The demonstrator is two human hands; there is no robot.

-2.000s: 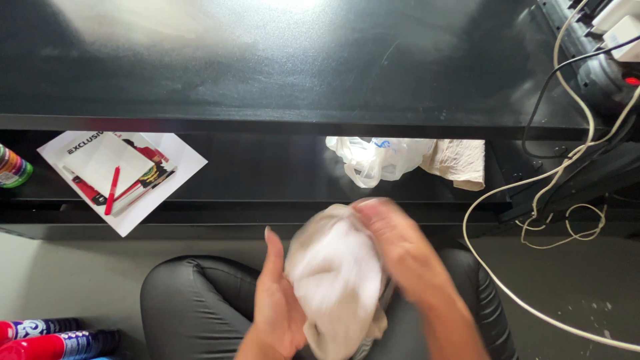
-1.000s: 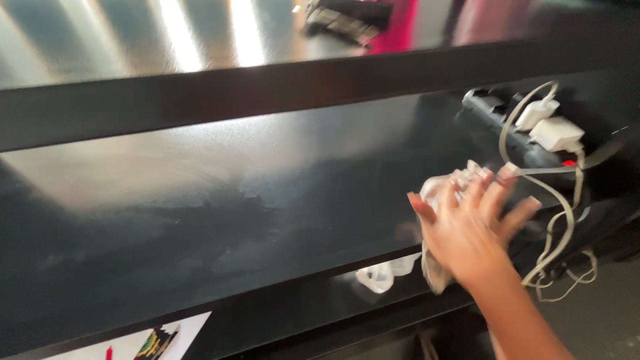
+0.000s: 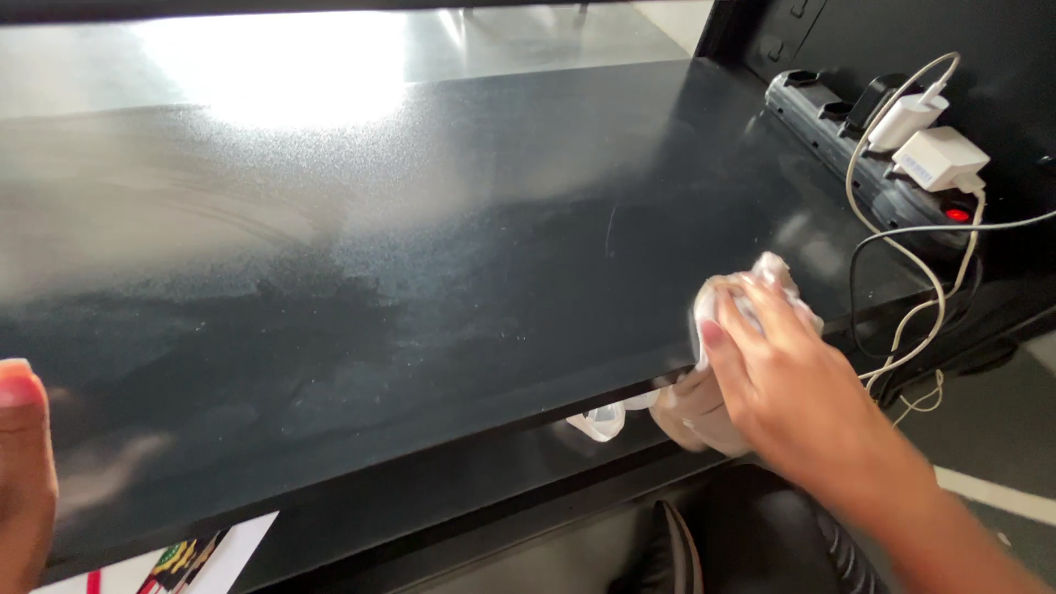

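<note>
My right hand (image 3: 780, 367) presses a crumpled pale cloth (image 3: 709, 309) onto the front right part of a glossy black shelf (image 3: 462, 280); part of the cloth hangs over the shelf's front edge. At the far left, my left hand (image 3: 23, 470) is only partly in view, its thumb upright over the shelf, and whether it holds anything is out of sight. Dull, smeary patches and small specks show on the shelf's surface.
A black power strip (image 3: 813, 124) with a white charger (image 3: 940, 157) and a lit red switch lies at the right. White cables (image 3: 932, 289) loop beside my right hand. Below, a lower shelf holds a white plastic bag (image 3: 601, 421) and printed papers (image 3: 239, 544).
Two seconds ago both hands had the cloth above my lap; now my right hand has it on the shelf. Since one second ago, my left hand has come into view. The view has shifted.
</note>
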